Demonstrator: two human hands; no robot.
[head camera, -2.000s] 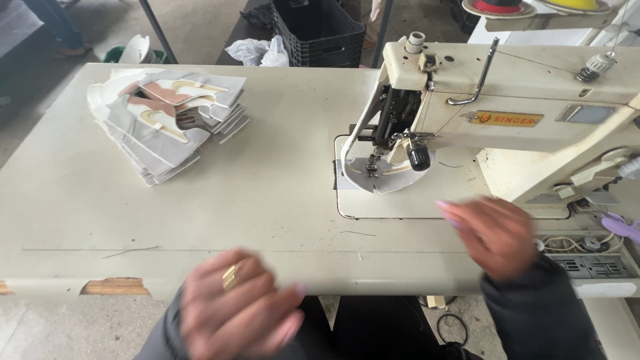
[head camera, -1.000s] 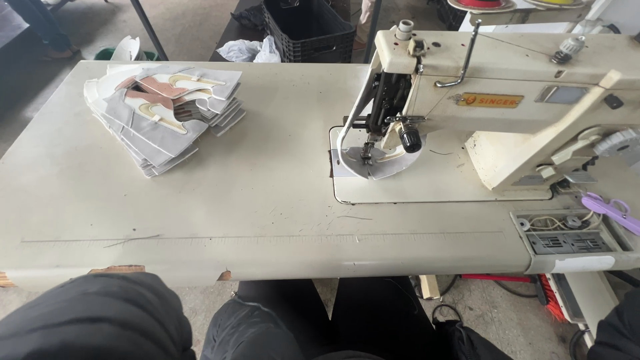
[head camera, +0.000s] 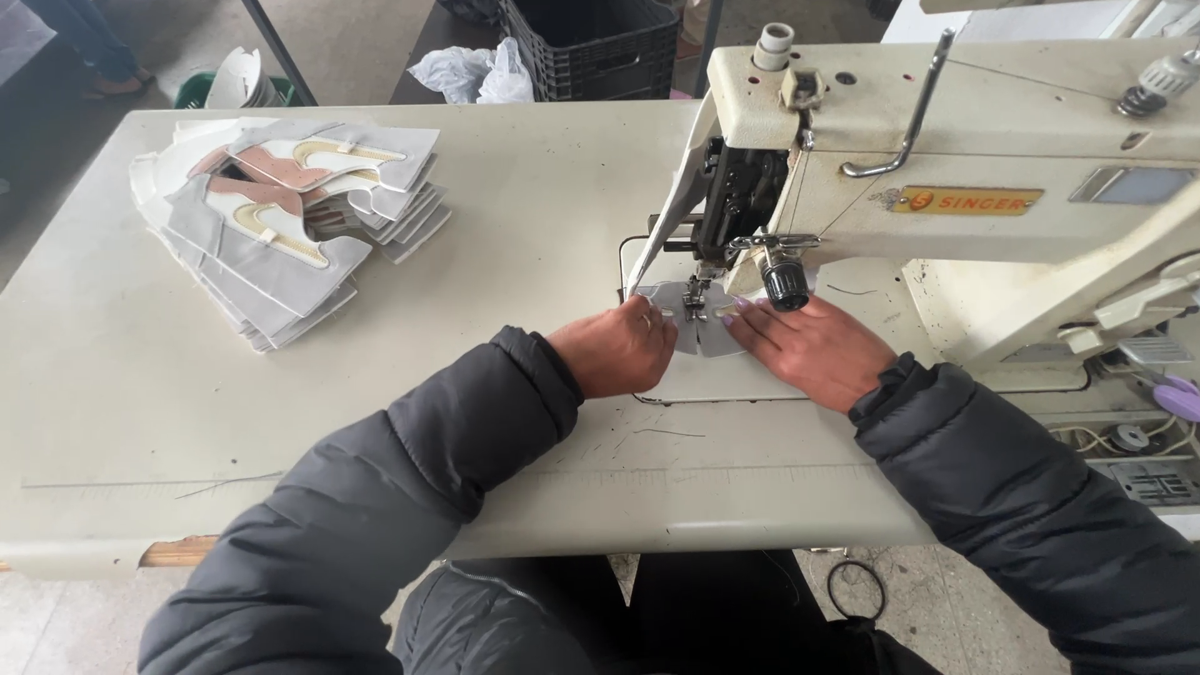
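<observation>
A grey fabric shoe-upper piece (head camera: 720, 343) lies under the presser foot (head camera: 695, 302) of a Singer sewing machine (head camera: 1031, 112). My left hand (head camera: 619, 347) pinches the left edge of the piece, its fingers curled. On the other side of the foot, my right hand (head camera: 806, 352) rests with its fingertips flat on the piece, partly behind the black tension knob (head camera: 786, 285). A stack of grey, white and pink shoe uppers (head camera: 281, 272) lies at the left of the table. Part of the piece is hidden by my hands and the machine.
The pale table (head camera: 450, 394) has a chipped front edge and loose threads. Purple-handled scissors (head camera: 1177, 397) and an accessory tray with a bobbin (head camera: 1128, 437) are at the right. Behind the table are a black plastic crate (head camera: 605, 56), white plastic bags (head camera: 478, 73) and a green container (head camera: 195, 91).
Both hands, out of view one second ago, are now at the presser foot, touching the grey piece. The stack at the left stays in place.
</observation>
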